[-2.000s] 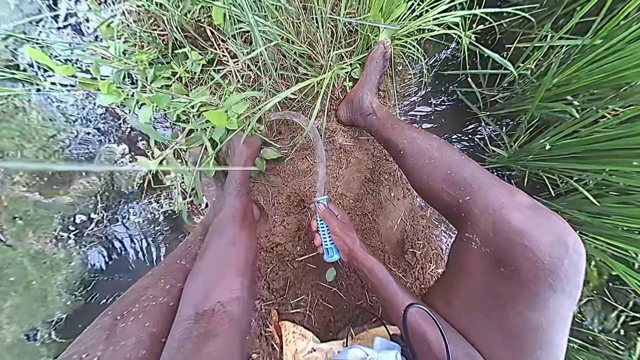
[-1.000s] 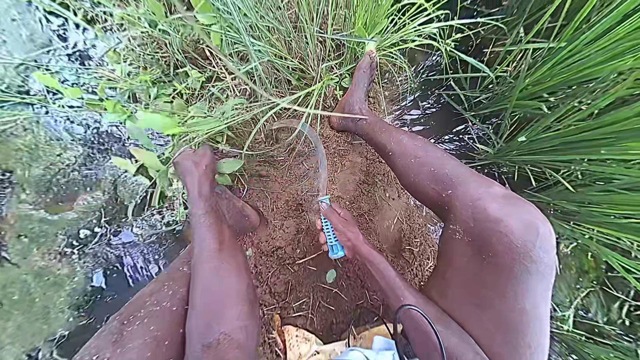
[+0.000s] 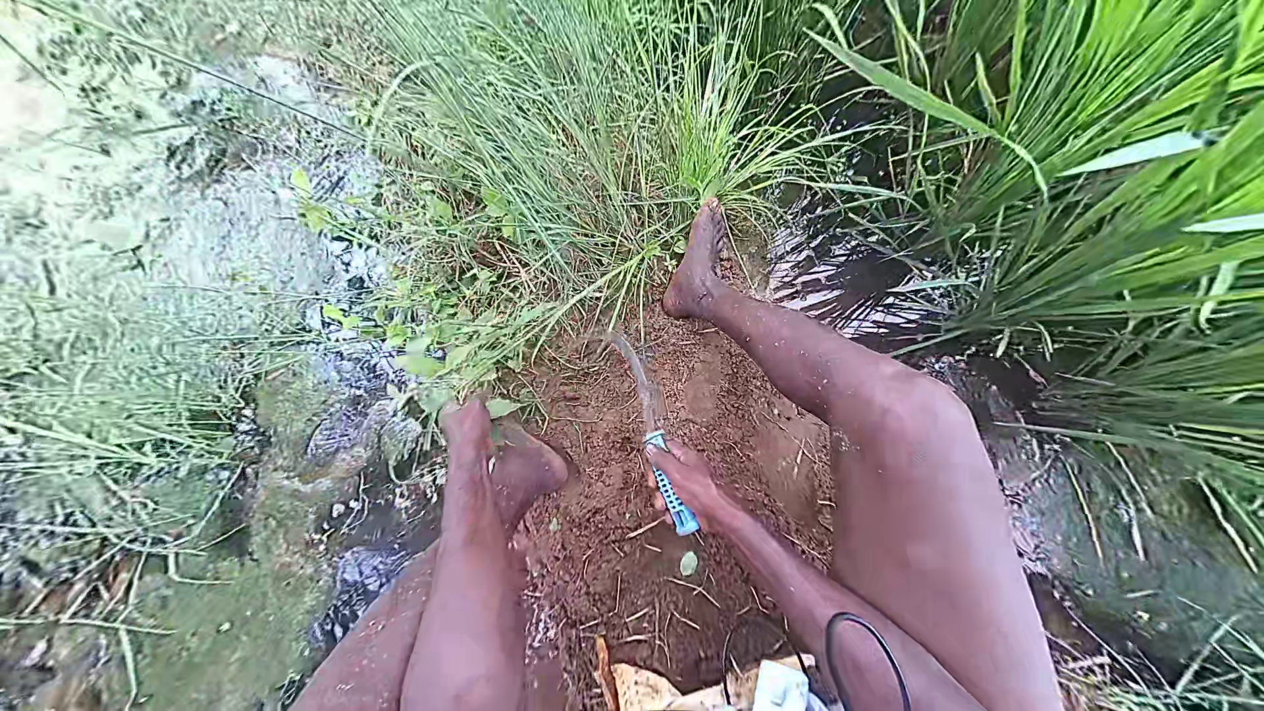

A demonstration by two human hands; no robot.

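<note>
My right hand (image 3: pixel 688 482) is closed around the light-blue, perforated handle (image 3: pixel 673 491) of a sickle. Its thin curved metal blade (image 3: pixel 644 383) points away from me and bends left, low over the brown soil, with the tip near the grass. My left hand (image 3: pixel 467 423) is at the lower left edge of the green weeds (image 3: pixel 434 370), just beyond my left foot (image 3: pixel 531 472). Leaves and blur obscure its fingers, so whether it grips any stems cannot be told. Long grass (image 3: pixel 592 158) stands beyond the blade.
My right foot (image 3: pixel 699 262) rests on the soil bank (image 3: pixel 731 395) by the grass. Shallow water (image 3: pixel 839 272) lies right of it, with tall green blades (image 3: pixel 1116 247) beyond. Wet, weedy ground (image 3: pixel 227 592) is on the left. A pale cloth (image 3: pixel 642 686) and black cable (image 3: pixel 869 632) are near my lap.
My left hand has moved left from near the blade's tip to the weeds beyond my left foot. The sickle stays in my right hand, about where it was over the soil.
</note>
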